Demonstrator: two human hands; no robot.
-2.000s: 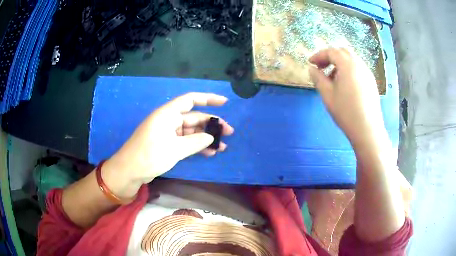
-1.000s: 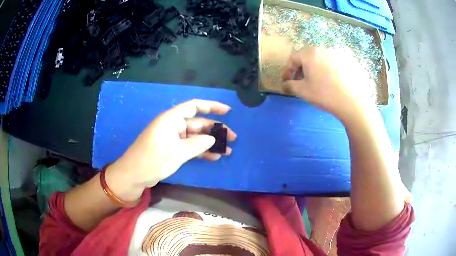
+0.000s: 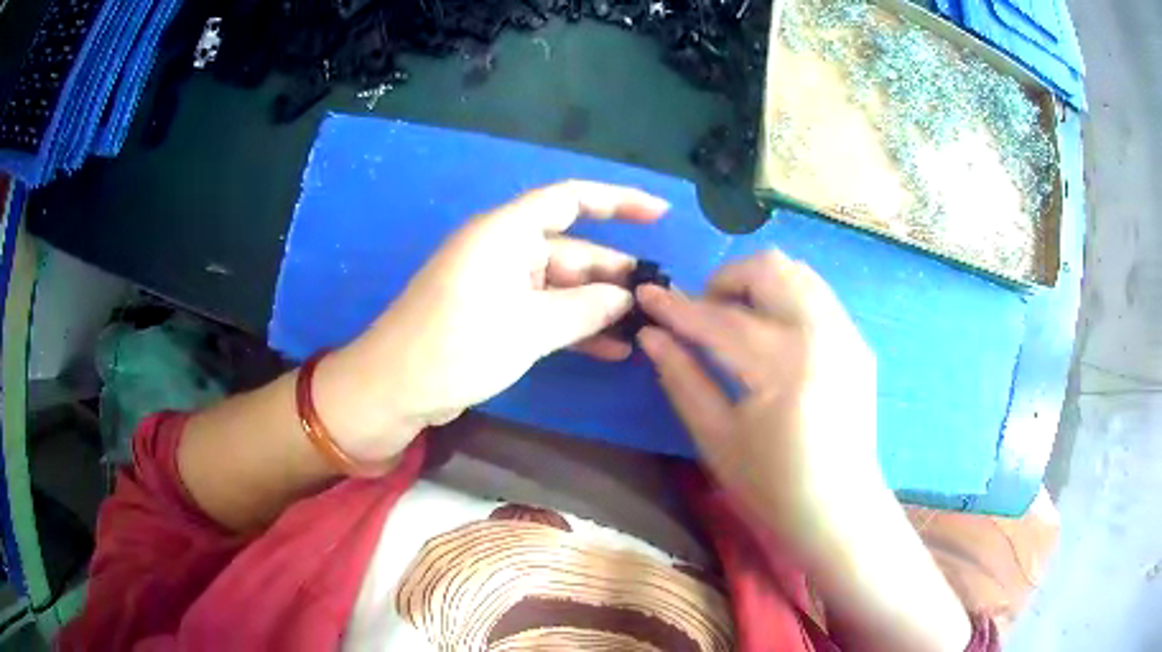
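Observation:
A small black plastic housing (image 3: 647,283) is held between the thumb and fingers of my left hand (image 3: 523,287), above the blue sheet. My right hand (image 3: 777,382) is slightly blurred, with its thumb and fingertips touching the housing from the right. Whether a tiny metal piece is between my right fingertips cannot be seen. The blue corrugated sheet (image 3: 421,217) lies at the near edge of the dark green tabletop, with a half-round notch in its far edge. The shallow box (image 3: 816,140) of glittering silvery-green pieces stands beyond the sheet at the right.
Loose black parts (image 3: 421,38) lie jumbled along the back of the table. A stack of blue sheets with black rows (image 3: 96,89) is at the far left. More blue sheets (image 3: 1026,38) are at the far right. A crumpled greenish bag (image 3: 172,369) is below the table at the left.
My right hand has moved from the parts box back to the housing in my left hand. The view has shifted, so the table things appear further right and the sheet tilted.

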